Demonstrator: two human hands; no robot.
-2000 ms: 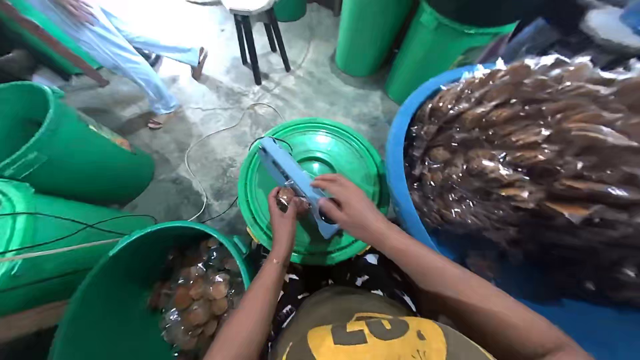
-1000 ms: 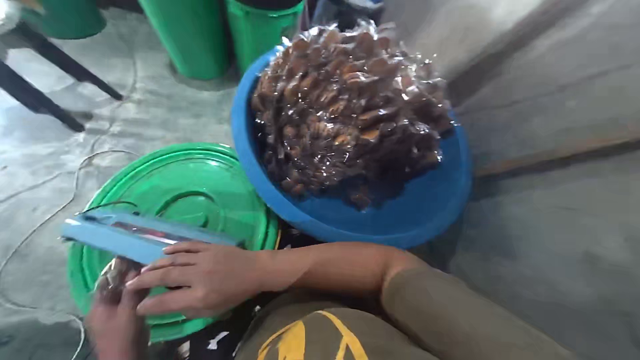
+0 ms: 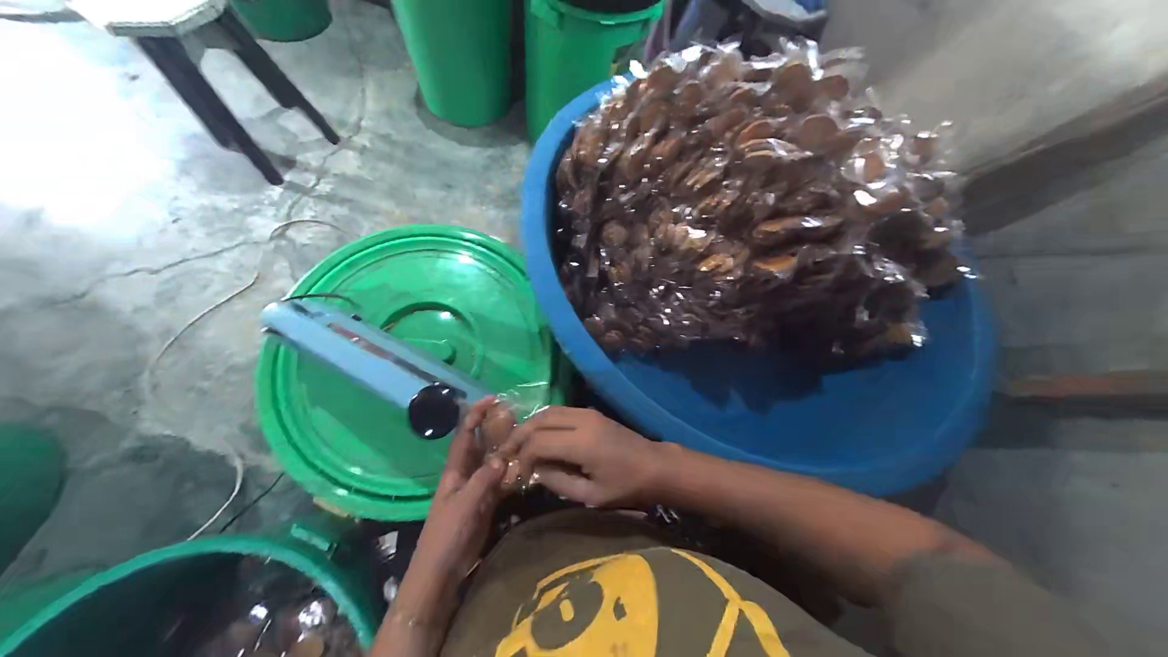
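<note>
Both hands meet just right of the near end of a light blue impulse sealer (image 3: 365, 356), which lies across a green plastic lid (image 3: 310, 429). My left hand (image 3: 470, 484) holds a small clear plastic packet (image 3: 498, 424) with round brown pieces in it. My right hand (image 3: 579, 452) has its fingers closed on the same packet from the right. A round black knob (image 3: 434, 411) is at the sealer's near end. To the right, a blue plastic basin (image 3: 821, 429) holds a large heap of filled clear packets (image 3: 730, 210).
A green bin (image 3: 182, 549) with more packets stands at the lower left. Green bins (image 3: 456, 55) and a stool with dark legs (image 3: 233, 91) stand farther back. A pale cord (image 3: 214, 306) runs over the concrete floor, left of the lid.
My right hand was at the sealer's arm two seconds ago; now it has moved off to the packet beside my left hand. The view has swung toward the basin.
</note>
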